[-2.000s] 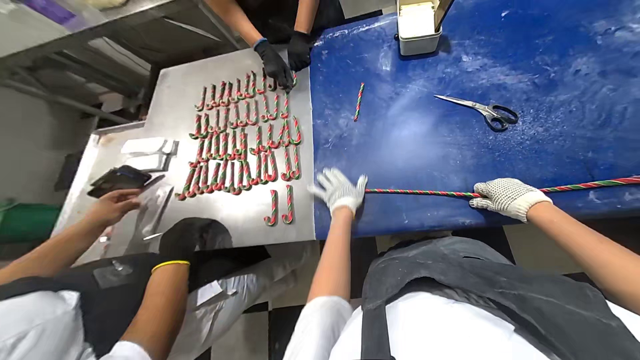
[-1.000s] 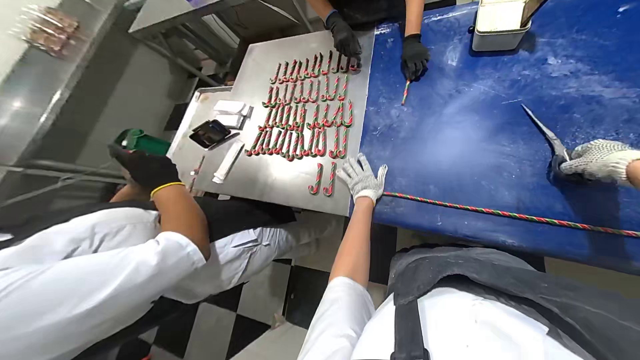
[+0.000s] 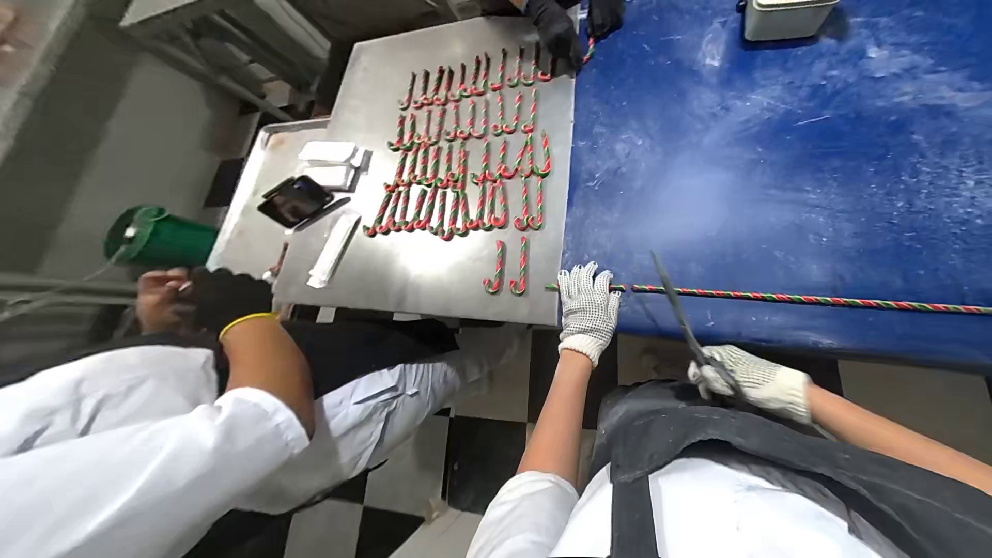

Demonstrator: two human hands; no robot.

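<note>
My left hand (image 3: 588, 310), in a white dotted knit glove, lies over a short red and green candy piece (image 3: 618, 288) near the left edge of the blue table surface; its left end sticks out past my fingers. A small gap parts this piece from the long twisted candy rope (image 3: 806, 297) running right. My right hand (image 3: 750, 380), gloved alike, grips dark-handled scissors (image 3: 677, 306) at the front edge, blades pointing up beside the gap. Rows of candy canes (image 3: 446, 209) lie on the metal table to the left.
A co-worker's black-gloved hands (image 3: 573, 35) are at the top, one with a candy piece. Another person in a black glove (image 3: 232, 298) stands left, by a tray (image 3: 246, 209) with a dark device (image 3: 296, 201) and white packets. A light container (image 3: 789, 19) sits at the top right.
My right hand, on the rope two seconds ago, has taken the scissors and brought them down to the rope. The rope now shows a cut beside my left hand. A co-worker's hand has moved a candy piece leftward.
</note>
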